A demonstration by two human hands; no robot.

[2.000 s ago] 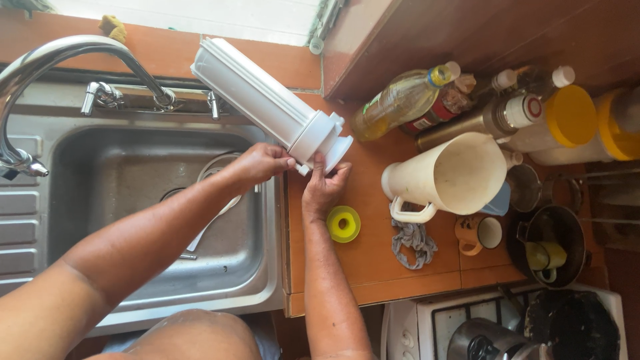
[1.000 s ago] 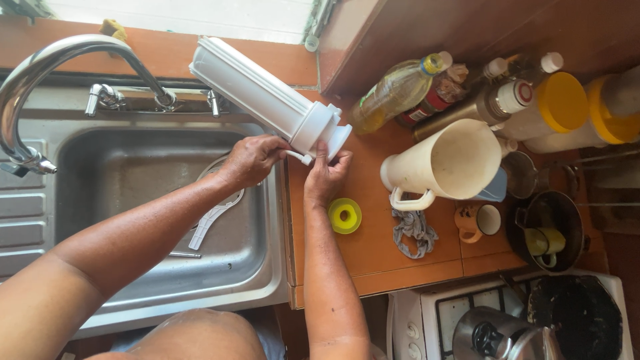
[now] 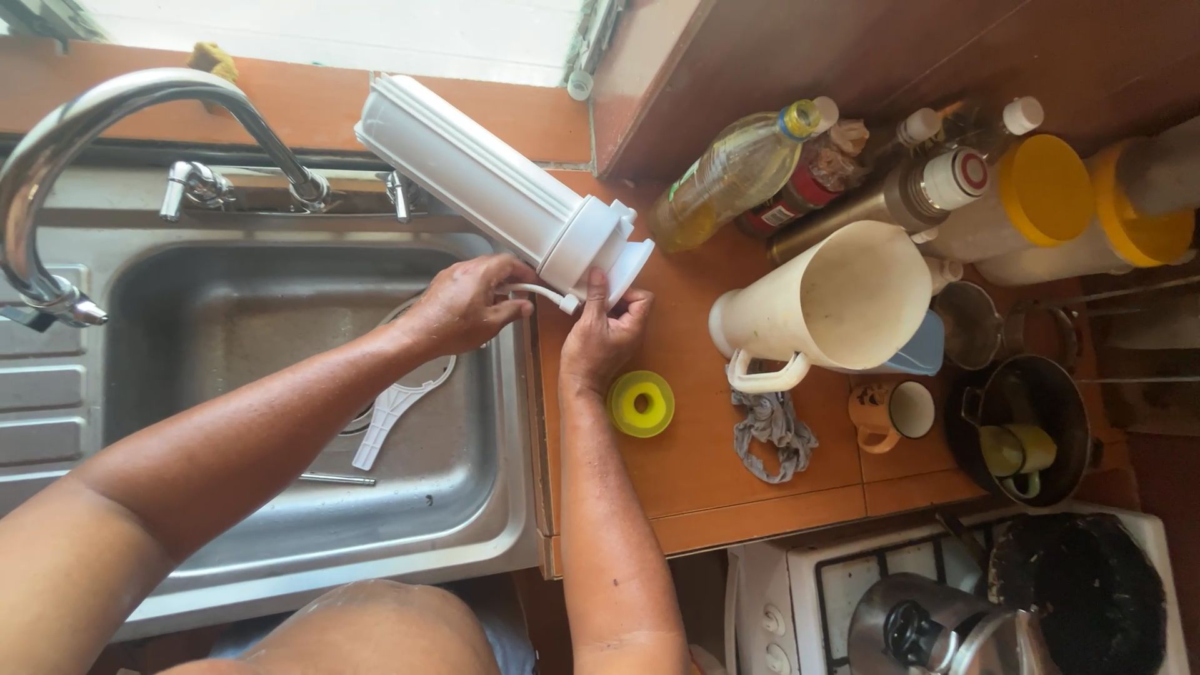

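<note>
A white water filter housing (image 3: 478,169) lies tilted across the counter corner behind the sink, its cap end toward me. My right hand (image 3: 605,333) grips the cap's white bracket, thumb on top. Pinched in my left hand (image 3: 473,305) is a thin white tube (image 3: 539,291), whose end fitting (image 3: 568,303) sits at the cap's port; whether it is seated cannot be told. A yellow roll of tape (image 3: 641,403) lies beside my right forearm. In the sink rests a white plastic housing wrench (image 3: 384,427), partly behind my left arm.
The steel sink (image 3: 514,525) with its chrome faucet (image 3: 141,84) is at left. Right of my hands stand a cream pitcher (image 3: 769,309), an oil bottle (image 3: 731,178), a grey rag (image 3: 773,436), an orange mug (image 3: 877,417) and a dark pot (image 3: 966,450). A stove (image 3: 806,600) is at lower right.
My left hand has drawn back a little from the cap, and more of the white tube shows between the hands. My right hand stays on the bracket.
</note>
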